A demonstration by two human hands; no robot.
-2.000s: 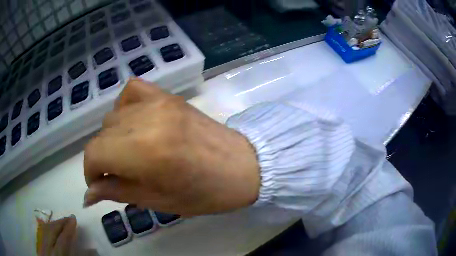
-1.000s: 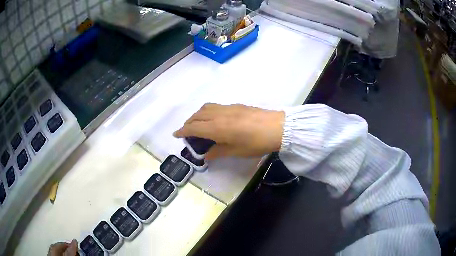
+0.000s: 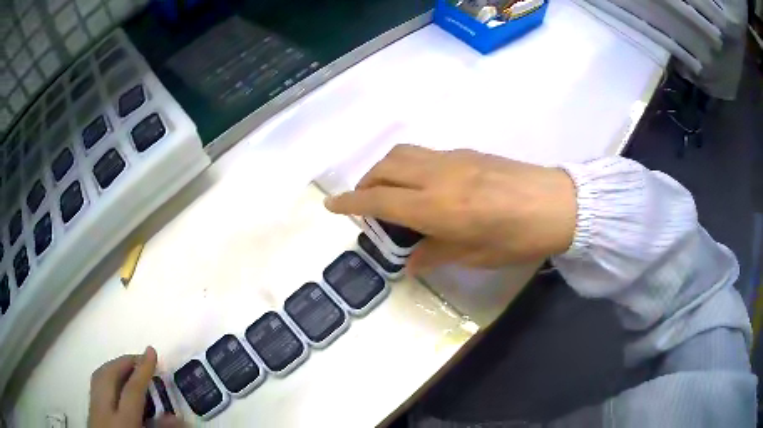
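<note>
Dark-faced smartwatch-like units with pale rims [image 3: 314, 312] lie in a slanting row on the bench. My right hand [image 3: 477, 201] is at the row's far right end. It holds a tilted unit [image 3: 398, 234] between its fingers, over or against the last unit of the row, which it partly hides. My left hand [image 3: 125, 389] is at the near left end, cut off by the lower edge. Its fingers are around a partly hidden unit [image 3: 162, 396] there.
A white foam tray [image 3: 171, 171] with units in pockets stands at the left. A small yellow-tan piece [image 3: 131, 263] lies beside it. A dark green mat [image 3: 243, 63] lies behind. A blue bin [image 3: 489, 32] stands at the back. The bench's right edge drops to the floor.
The view has shifted, so the row and bin sit further right. Compared with one second ago, more of my left hand shows. My right hand still holds a unit at the row's far end.
</note>
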